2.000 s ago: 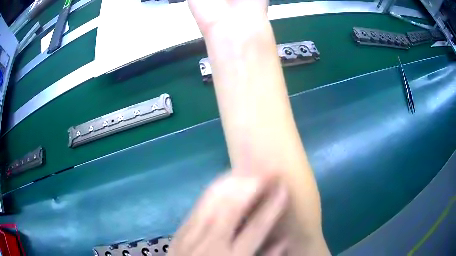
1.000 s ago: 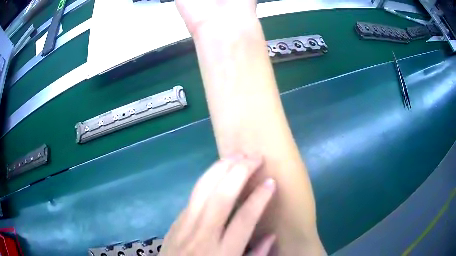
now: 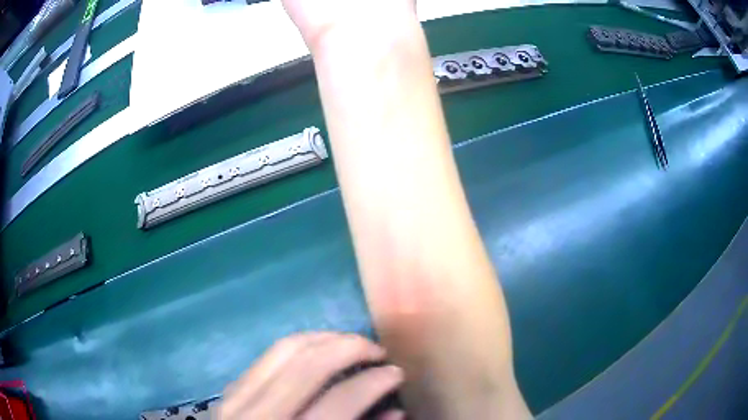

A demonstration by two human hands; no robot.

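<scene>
My right forearm stretches from the bottom edge up to the top; only the wrist and heel of my right hand (image 3: 353,10) show, cut off by the top edge. My left hand (image 3: 307,381) is at the bottom centre, fingers bent and a little apart against or beside the forearm, with nothing seen in it. A pale bar housing (image 3: 234,176) lies left of the forearm, cover side up. A six-seat bar housing (image 3: 492,67) lies right of it, partly hidden by the forearm. Another bar (image 3: 176,412) is at the bottom edge, mostly out of view.
A smaller-looking bar (image 3: 51,264) and a thin dark bar (image 3: 61,131) lie left. A dark tool (image 3: 78,49) and white board (image 3: 221,49) are at the far side. Dark bars (image 3: 631,41) lie far right, above tweezers (image 3: 653,127). A red bin (image 3: 15,404) is bottom left.
The bars on the green surface have shifted right relative to the mat and tweezers. A thin dark bar has appeared at left. My left hand has slid down and left along the forearm.
</scene>
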